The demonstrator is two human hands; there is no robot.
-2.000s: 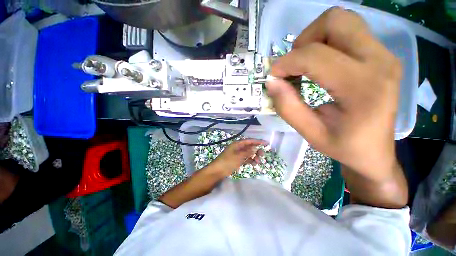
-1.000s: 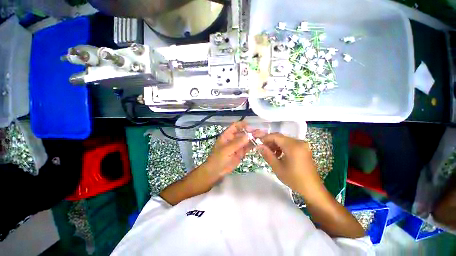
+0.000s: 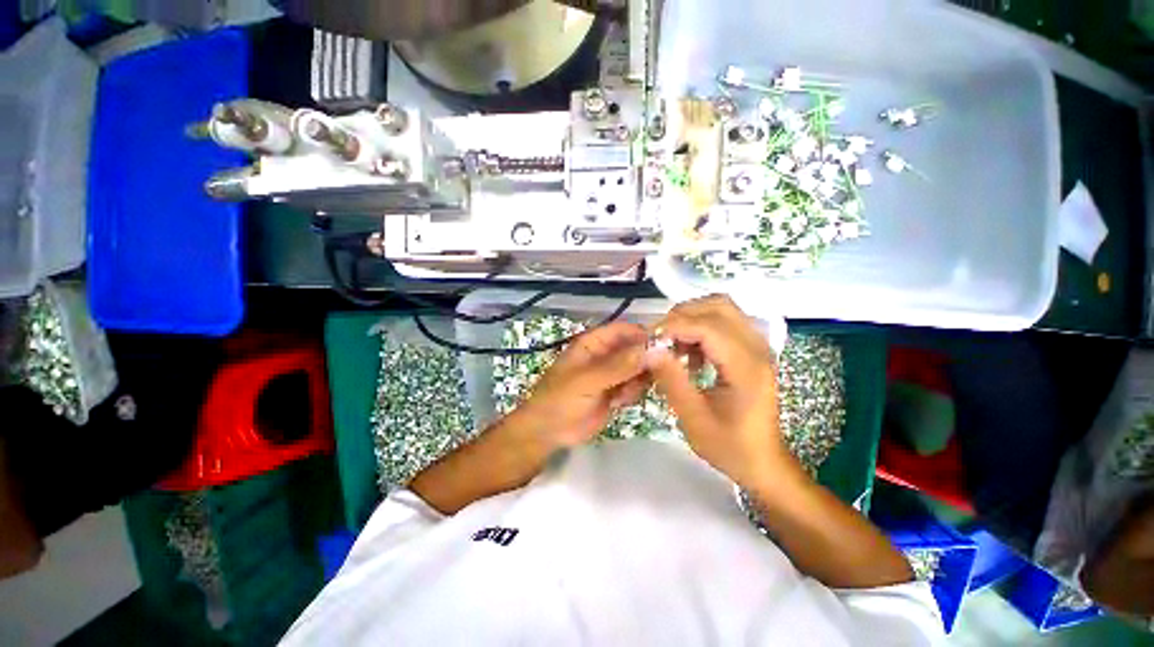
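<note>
My left hand (image 3: 589, 379) and my right hand (image 3: 724, 386) meet above the lap tub of loose components (image 3: 525, 339). A small white component (image 3: 658, 344) shows between the fingertips of both hands; its stem is hidden. The assembly head (image 3: 601, 177), with silver blocks and a spring, stands in front of me. The machine nest (image 3: 709, 177) at its right end has no hand at it. The finished-parts tub (image 3: 968, 190) holds a pile of white-headed pieces with green stems at its left side.
A steel bowl feeder (image 3: 506, 44) stands behind the machine. Black cables (image 3: 443, 331) loop below the head. A flat blue bin (image 3: 167, 190) lies left. A green crate (image 3: 861, 405) is under the lap tub. Red stools (image 3: 253, 411) stand either side. Parts of other people show at both edges.
My right hand has come from the machine nest back to the lap tub and joined my left hand. Since one second ago, both hands have drawn closer around the component.
</note>
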